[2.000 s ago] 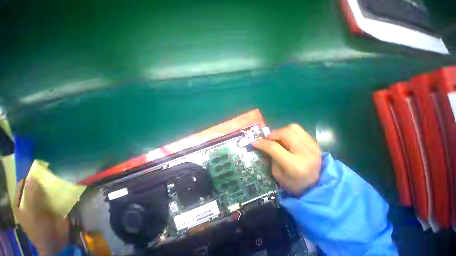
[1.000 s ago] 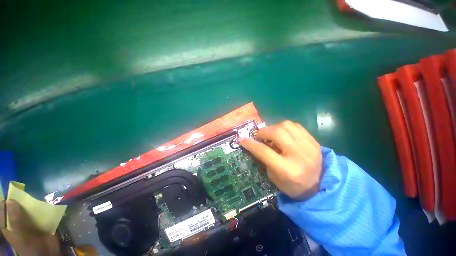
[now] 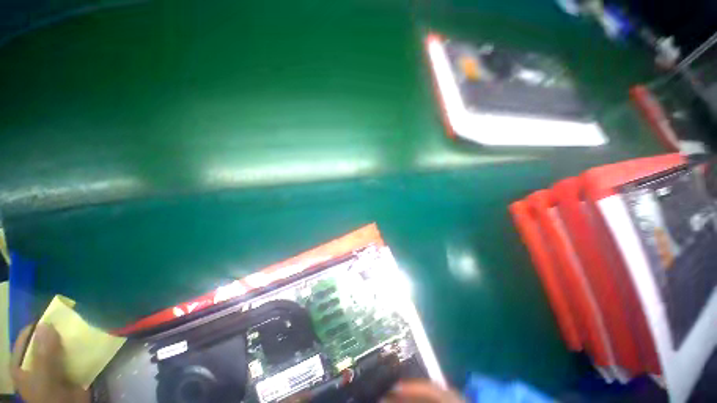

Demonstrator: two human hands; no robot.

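Observation:
An open laptop base (image 3: 275, 338) lies in front of me with its electronics exposed, in a red carrier tray (image 3: 314, 256) whose edge shows along the far side. The green motherboard (image 3: 346, 307) is at its right end, the round black fan (image 3: 196, 382) at the left. My left hand (image 3: 51, 370) holds a pale yellow release liner sheet (image 3: 75, 338) between thumb and fingers beside the laptop's left end. My right hand (image 3: 424, 391) is blurred and cut off by the bottom edge, at the laptop's near right part; its fingertips are hard to make out.
Red carrier trays (image 3: 566, 275) are stacked at the right, the top one bearing another open laptop base (image 3: 684, 244). One more laptop base (image 3: 527, 86) lies on a white sheet at the upper right of the green bench (image 3: 259, 86). A blue edge (image 3: 26, 291) is at the far left.
My right hand has left the laptop's far right corner and moved down to the near side. The view has shifted, showing more of the units at the right. My left hand still holds the liner.

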